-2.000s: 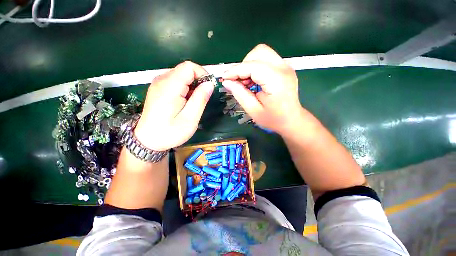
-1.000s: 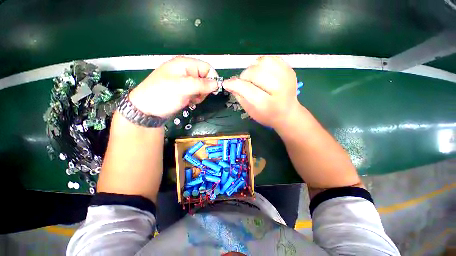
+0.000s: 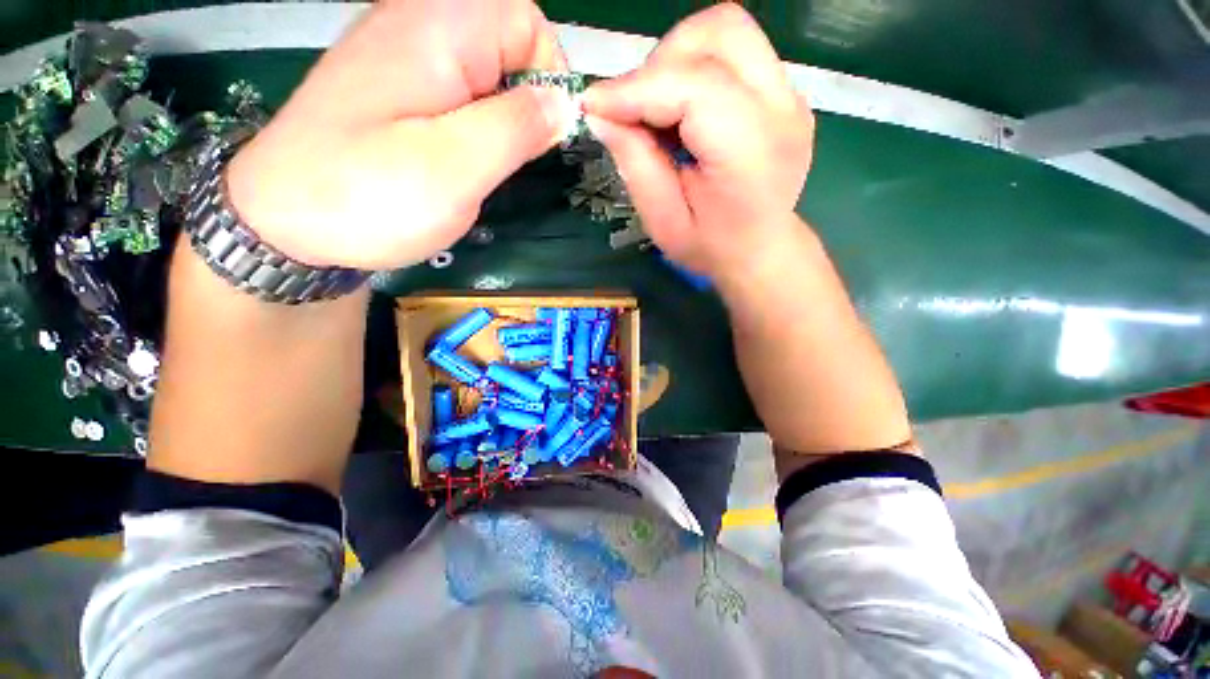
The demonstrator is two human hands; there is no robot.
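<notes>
My left hand (image 3: 411, 139) pinches a small green circuit board (image 3: 547, 88) between thumb and fingers near the top of the view. My right hand (image 3: 710, 139) has its thumb and index fingertips together at the board's right end. A tiny pale piece shows between the two hands' fingertips; which hand holds it is hard to tell. Blue batteries (image 3: 515, 382) with red and dark leads lie loose in a shallow tan box (image 3: 407, 385) in front of my body. Grey-green plates (image 3: 604, 199) and a bit of blue lie partly hidden behind my right hand.
A tangled heap of circuit boards (image 3: 100, 146) with dark wires lies at the left. Small round pieces (image 3: 88, 429) lie at its near edge. A white strip (image 3: 902, 106) crosses the green bench (image 3: 969, 252). Red items (image 3: 1148, 593) and boxes stand on the floor at lower right.
The view has shifted, so the bench, box and heap sit higher and further left. Both hands stay together at the board. The left hand appears larger and closer.
</notes>
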